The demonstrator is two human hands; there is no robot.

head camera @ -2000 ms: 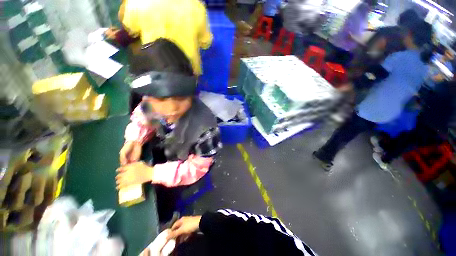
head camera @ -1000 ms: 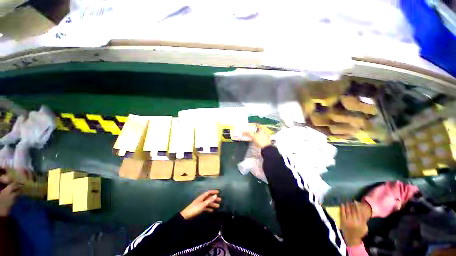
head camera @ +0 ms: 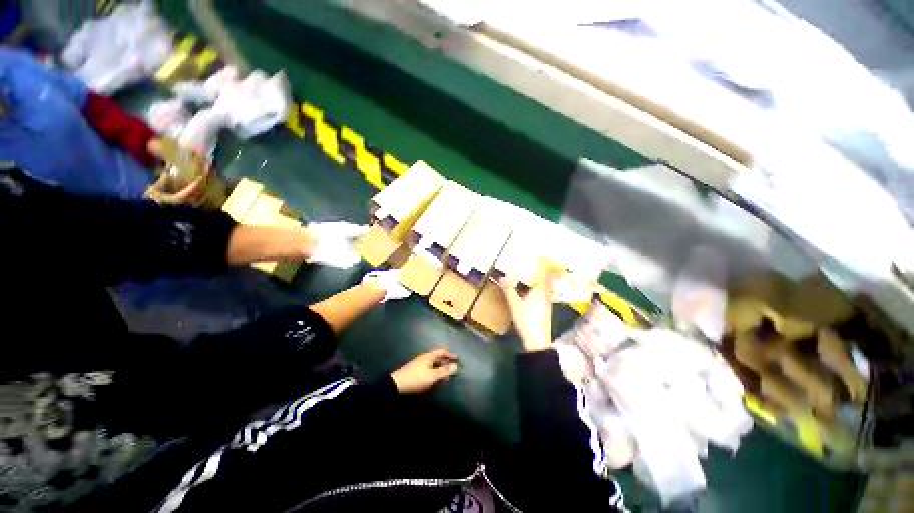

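Observation:
Four open folding cartons lie side by side on the green bench, white on top, brown flaps towards me. My right hand is at the right end of the row, thumb and fingers apart at the last carton's edge; blur hides whether it grips anything. My left hand is empty below the row, fingers loosely curled. Another person's two white-gloved hands reach in from the left; one glove is beside the leftmost carton, the other is by the brown flaps.
Crumpled white plastic bags lie right of my right hand. Brown open cartons are clustered at the far right. Closed yellow cartons stand left, near another worker's hands. A white-covered shelf overhangs the back, with translucent film hanging.
My view has turned and tilted left. Two gloved hands have come in at the row's left end. My right hand has moved from behind the row's right end onto the last carton's edge.

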